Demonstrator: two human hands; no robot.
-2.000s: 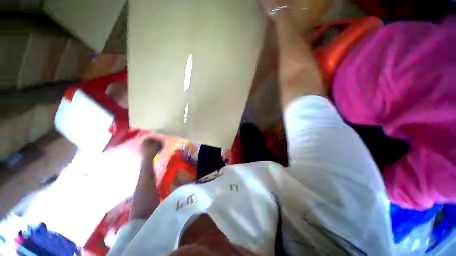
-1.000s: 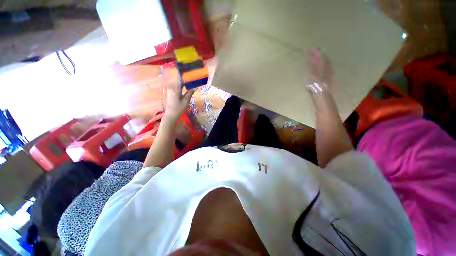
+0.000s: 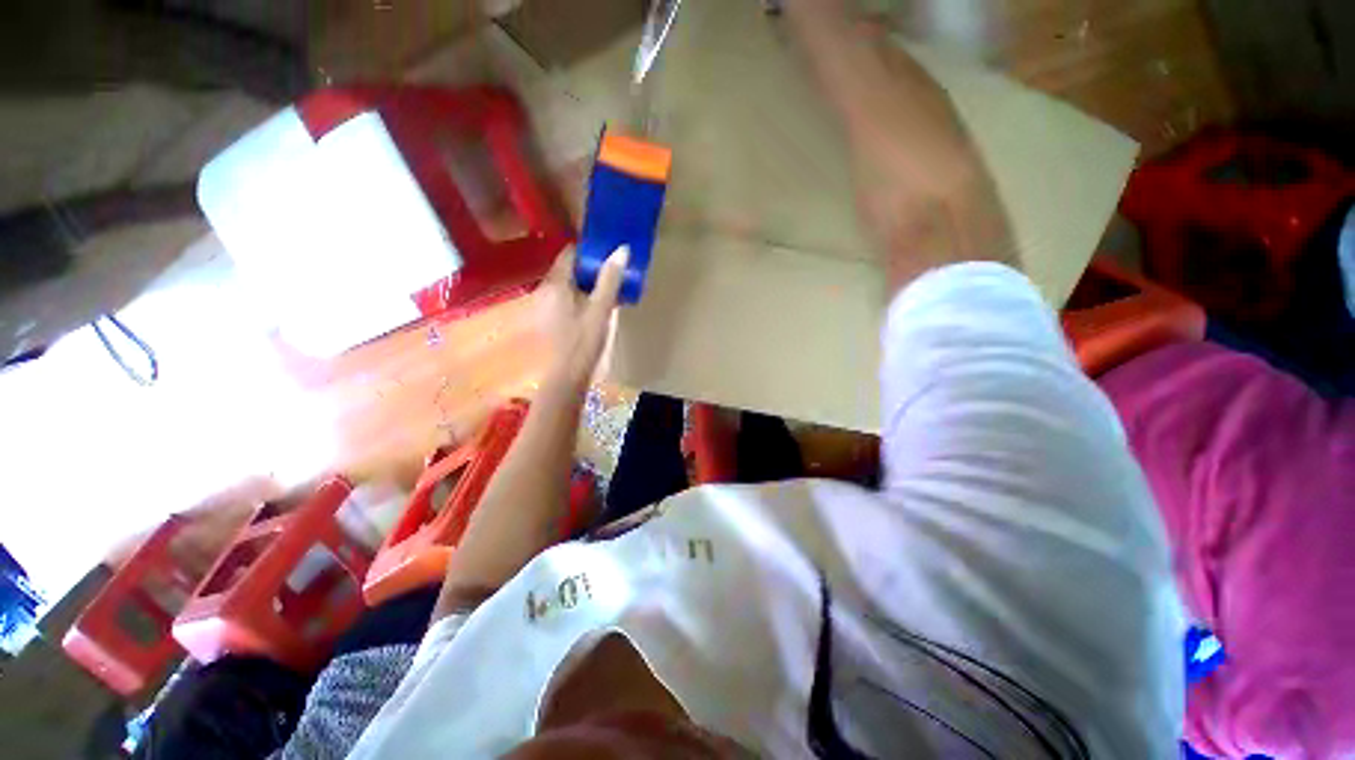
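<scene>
A large brown shipping carton (image 3: 743,319) stands right in front of me. My left hand (image 3: 592,305) is closed on the handle of a blue tape dispenser (image 3: 621,215) with an orange part. The dispenser is over the carton's near left part. A shiny strip of clear tape (image 3: 652,42) shows just beyond it. My right arm reaches across the carton to the far side. My right hand is at the top edge of the picture, cut off, so its fingers cannot be made out.
A red stool (image 3: 491,164) with a white pad (image 3: 335,230) is left of the carton. Several red-orange stools (image 3: 268,587) stand lower left on the wood-look floor. Another red stool (image 3: 1241,208) is at right. A person in pink (image 3: 1248,520) is close on my right.
The tape dispenser has moved right and up, from beside the carton to over it. My right hand has gone from the carton's middle to its far side. The carton appears turned.
</scene>
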